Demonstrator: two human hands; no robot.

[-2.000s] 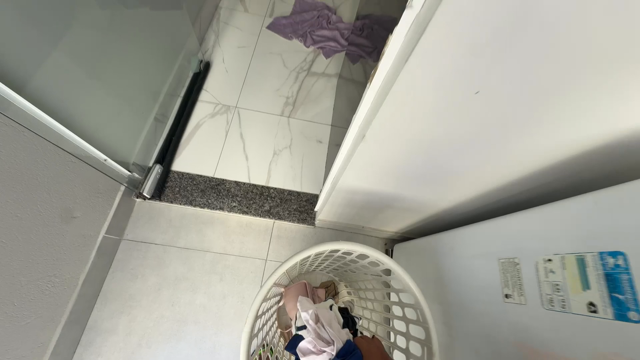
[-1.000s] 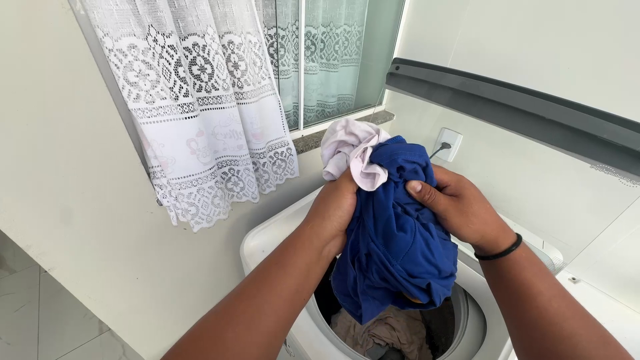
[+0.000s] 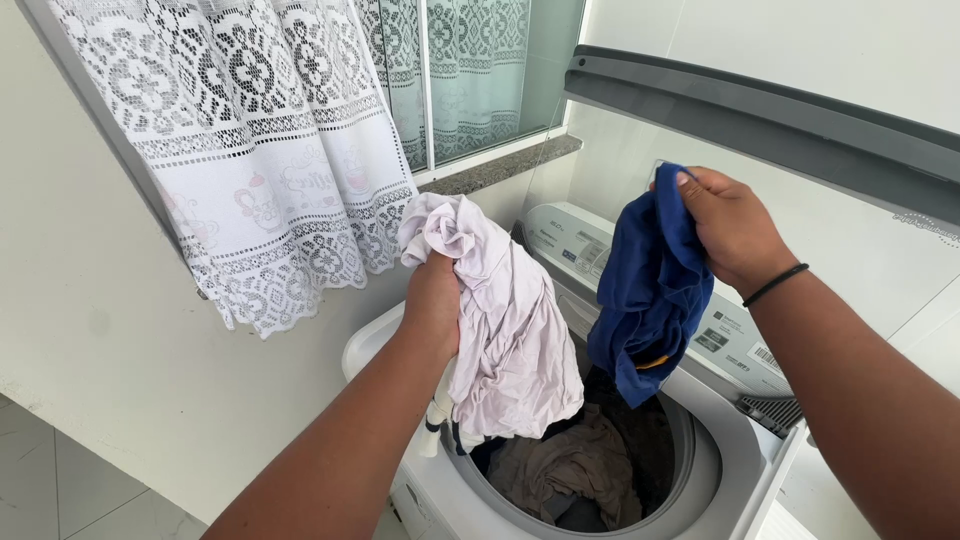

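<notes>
My left hand [image 3: 435, 304] grips a bunched pale pink-white garment [image 3: 514, 337] that hangs over the left side of a top-loading washing machine's opening. Below it, a whitish piece with dark trim [image 3: 442, 420] hangs beside my wrist. My right hand [image 3: 727, 225], with a black band at the wrist, pinches a blue garment [image 3: 652, 277] by its top edge; a bit of yellow shows near its lower end. The two garments hang apart. Inside the drum of the washing machine [image 3: 705, 465] lie crumpled brown-grey clothes [image 3: 570, 465].
The washer's raised lid [image 3: 750, 127] has a dark grey edge and leans back at the right. A white lace curtain [image 3: 262, 165] hangs at the left by a window with a granite sill [image 3: 502, 165]. The control panel [image 3: 570, 240] lies behind the drum.
The view has swung from a laundry basket on the floor to the washer. One second ago both hands held the blue and pale garments together; now my right hand has drawn the blue one away rightward.
</notes>
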